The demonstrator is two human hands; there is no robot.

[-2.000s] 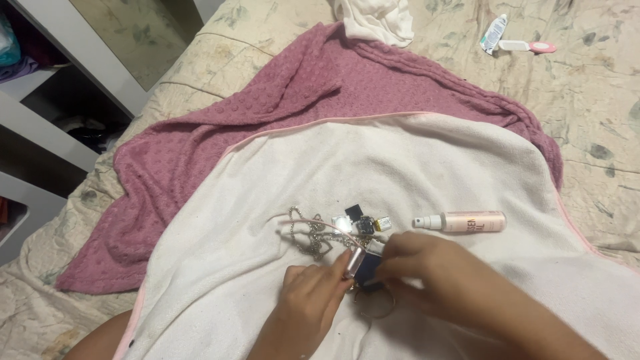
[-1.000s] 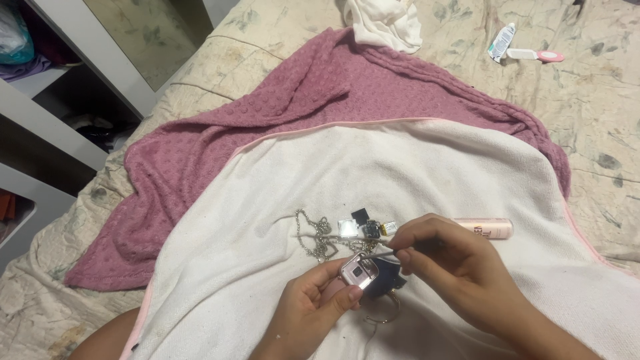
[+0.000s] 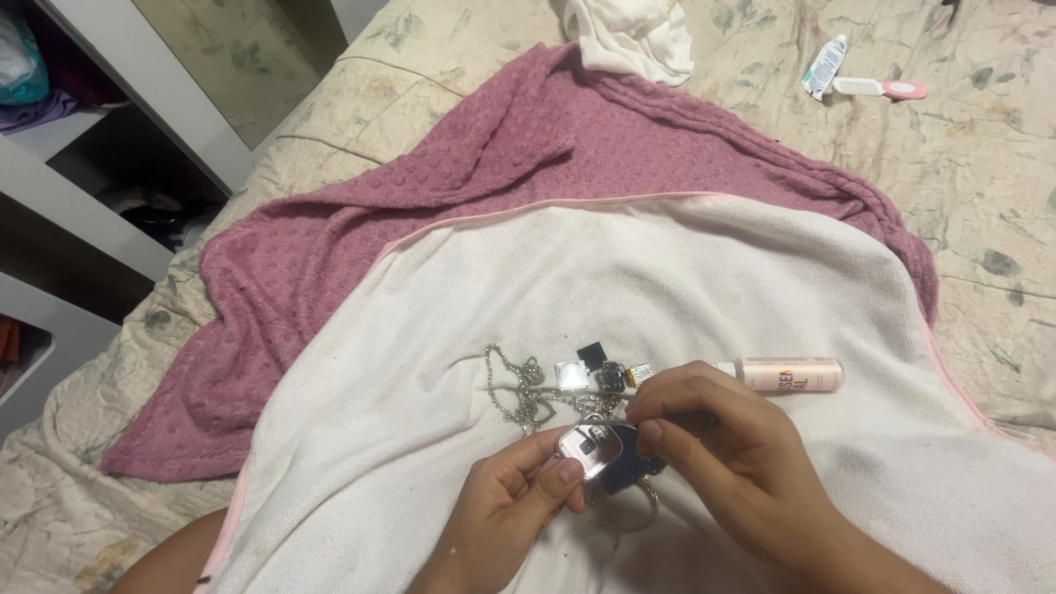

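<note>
Between its thumb and fingers, my left hand (image 3: 516, 503) grips a small metallic case, perhaps a watch case (image 3: 589, 450), with its open side up. My right hand (image 3: 714, 437) pinches a thin metal tool (image 3: 612, 422) whose shaft crosses the case's upper edge. Below the tool lies a dark blue object (image 3: 624, 464), partly hidden by my right hand. A silver chain (image 3: 497, 384) lies to the left, on the white towel (image 3: 462, 289). Above the case are a silvery square part (image 3: 571, 375), a black square piece (image 3: 591, 355) and a small dark component (image 3: 610, 377).
A pale pink spray bottle (image 3: 788, 374) lies beyond my right hand. A clear ring-shaped item (image 3: 631, 516) rests near the blue object. A mauve blanket (image 3: 396, 190), a white cloth (image 3: 635, 37), a tube (image 3: 825, 68) and a pink-handled foot file (image 3: 903, 89) lie farther back.
Two seconds ago my hands were close together over the parts; now the case's open side shows in my left hand. My right hand has shifted, uncovering the tool's shaft across the case.
</note>
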